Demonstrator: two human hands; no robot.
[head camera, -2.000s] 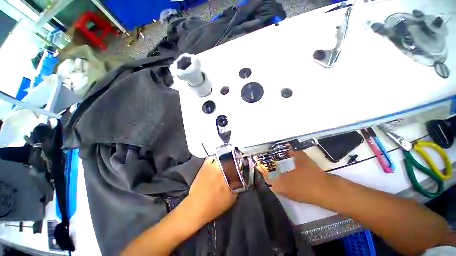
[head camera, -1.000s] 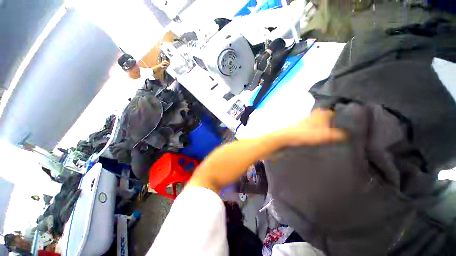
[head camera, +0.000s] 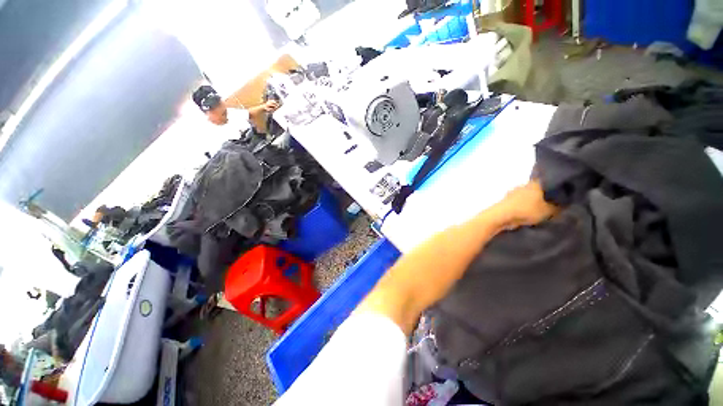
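Observation:
The dark grey garment (head camera: 555, 301) lies heaped at the right, over the white table (head camera: 476, 170) and hanging down toward the lap. Pale stitch lines run across its lower part. My left hand (head camera: 533, 204) reaches in from the bottom centre and is closed on a fold at the garment's left edge; its fingertips are partly hidden in the cloth. My right hand is not in view. The sewing machine head is not in view.
A red stool (head camera: 271, 287) and a blue crate (head camera: 337, 305) stand left of the table. A person (head camera: 218, 111) sits beyond, near heaped dark garments (head camera: 230, 186). A white machine part with round vent (head camera: 384, 115) stands behind. A white tub (head camera: 123, 333) is lower left.
The view has swung left from the sewing machine to the floor and neighbouring stations. My left hand has left the needle area and now holds the garment's left side. My right hand has left the view.

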